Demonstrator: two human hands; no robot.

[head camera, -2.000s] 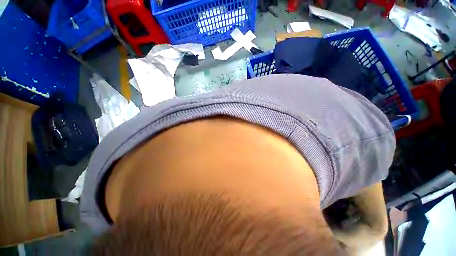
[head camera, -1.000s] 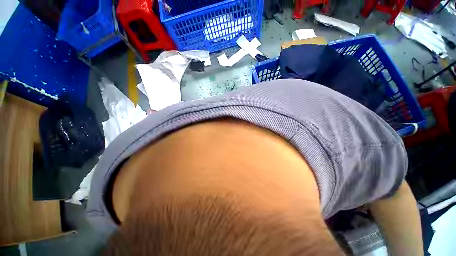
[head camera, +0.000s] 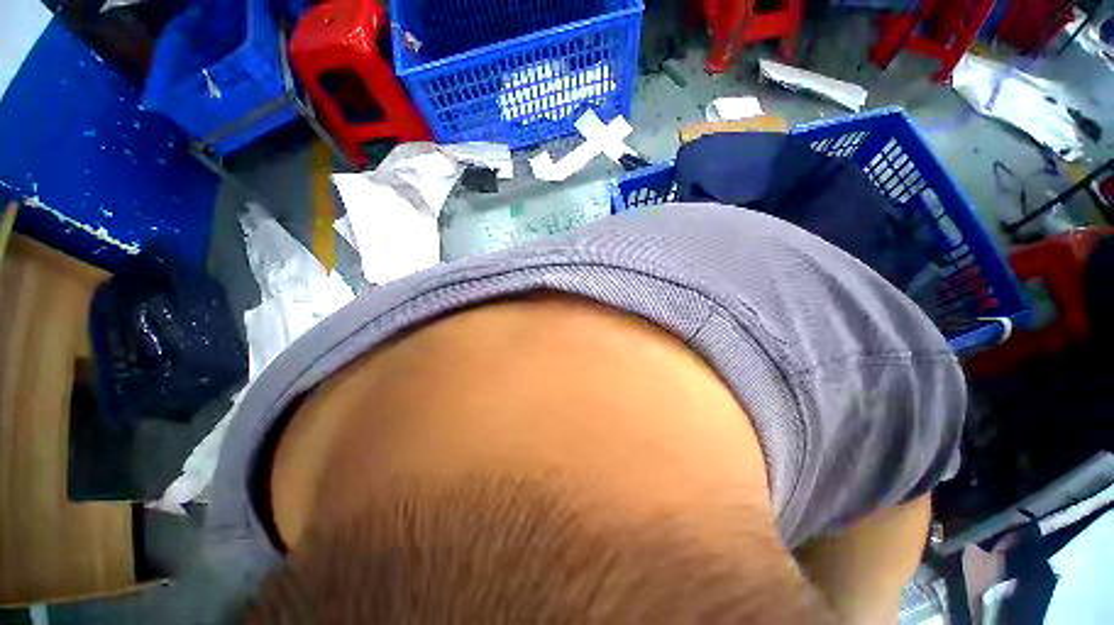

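Note:
The wearer's neck and grey shirt (head camera: 855, 330) fill the middle of the head view. One bare arm (head camera: 873, 556) shows below the sleeve at the lower right, but its hand is out of the picture. The other hand is not in view either. Nearest beyond the shirt, a blue crate (head camera: 959, 232) with lattice sides stands on the floor with dark cloth (head camera: 782, 177) in it.
White sheets (head camera: 403, 208) lie on the floor. Another blue crate (head camera: 519, 86) and a red stool (head camera: 354, 79) stand at the top. A dark bag or basket (head camera: 165, 342) is beside a wooden desk (head camera: 43, 403). Dark and pale pieces (head camera: 1020, 568) lie lower right.
Since one second ago, the bare arm at the lower right has drawn inward to the left. The floor view has shifted slightly, and more of the red stools shows at the top.

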